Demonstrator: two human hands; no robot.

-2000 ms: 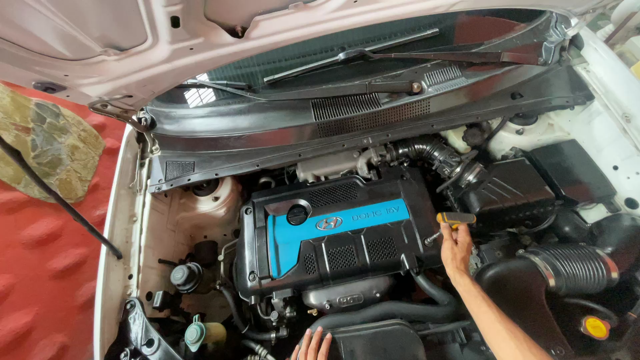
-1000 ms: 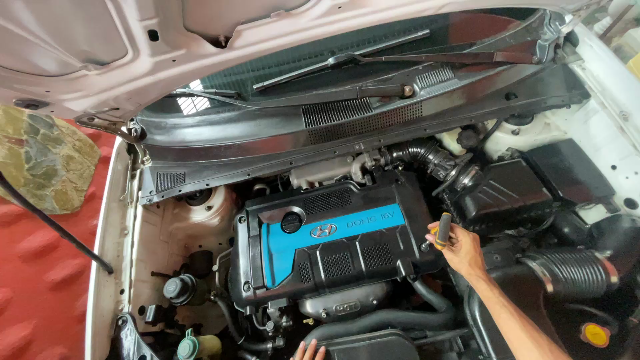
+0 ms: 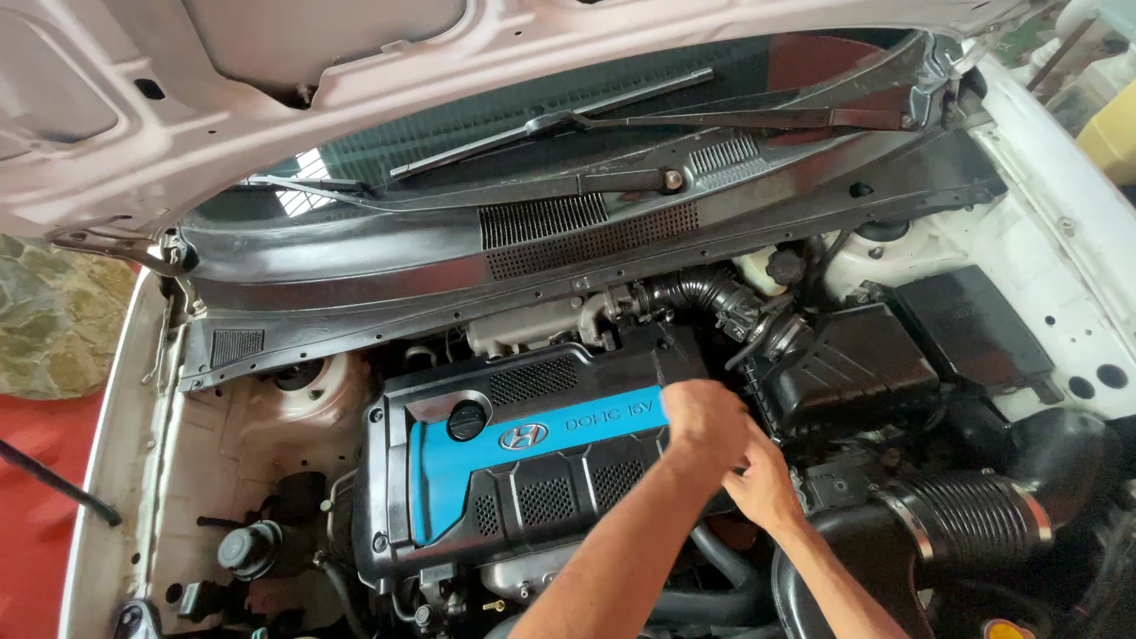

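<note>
My left hand is over the right end of the black plastic engine cover with its blue panel. Just right of it and partly behind it, my right hand is at the cover's right edge. The hands overlap, and the fingers of both are mostly hidden, so what they hold cannot be told. The tool with a yellowish handle is not visible. A black oil filler cap sits at the cover's upper left.
Right of the hands are the black air filter box and a ribbed intake hose. The raised hood spans the top left. A coolant hose runs below the hands, and a thin rod slants at far left.
My left hand has come up from the bottom edge to the cover's right end, beside my right hand. The tool seen in my right hand earlier is no longer visible.
</note>
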